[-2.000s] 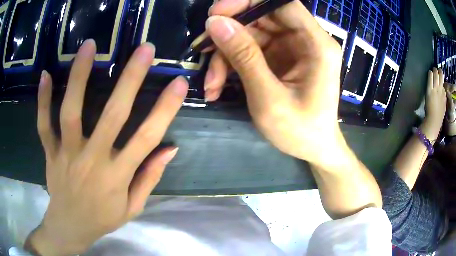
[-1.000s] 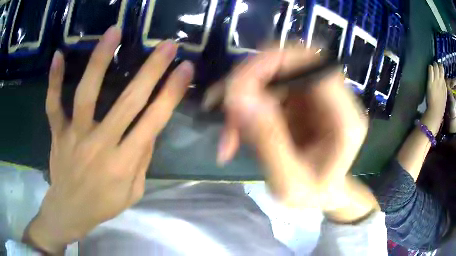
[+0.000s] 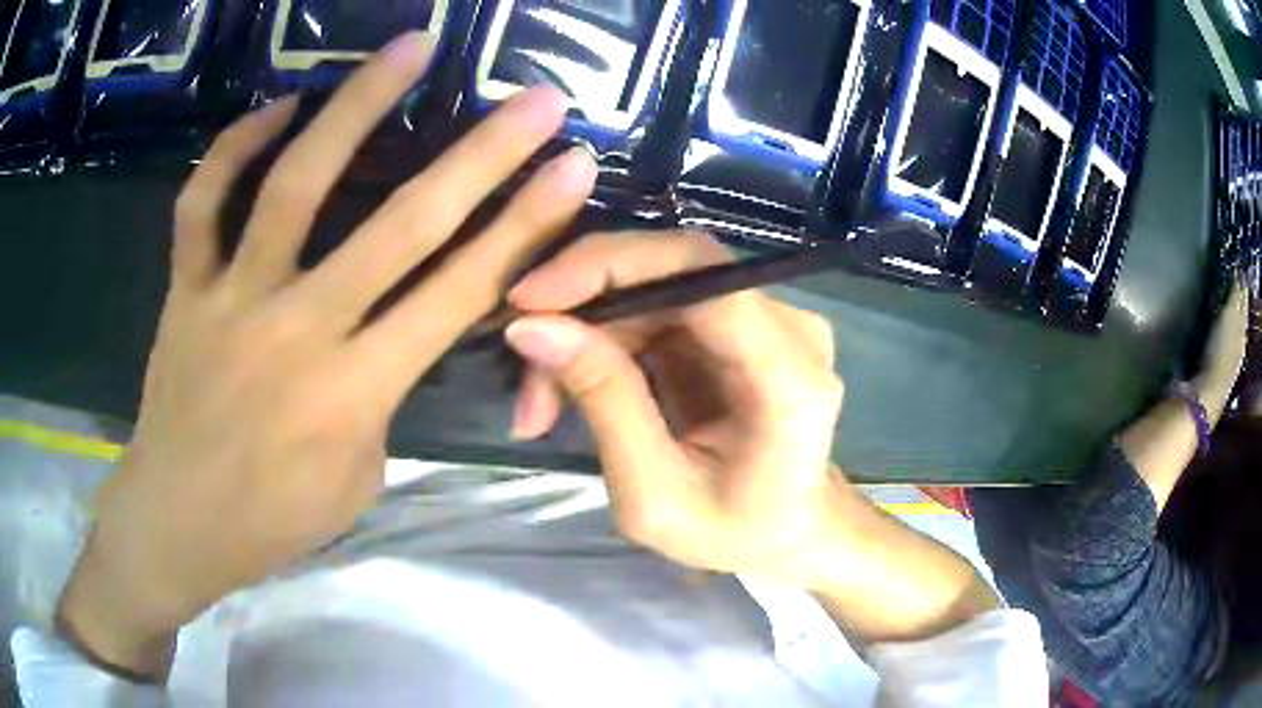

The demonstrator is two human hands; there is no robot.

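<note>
My right hand (image 3: 692,415) is shut on the dark tweezers (image 3: 720,280), held pen-like over the bench with the tip pointing left. The tip is partly hidden by my left hand. My left hand (image 3: 291,360) is spread palm down, holding nothing, its fingertips over the near edge of the black tray (image 3: 734,215). Blue housings (image 3: 789,76) with pale-bordered dark windows stand in a row in the tray. Whether a small piece is at the tweezer tip cannot be told.
The dark green bench top (image 3: 941,387) runs below and right of the tray. At the right, another person's arm (image 3: 1176,443) with a purple bracelet reaches towards another tray (image 3: 1239,180).
My right hand has moved down and left, from over the tray to beside my left hand, still with the tweezers. My left hand has shifted right relative to the bench view. The view has shifted.
</note>
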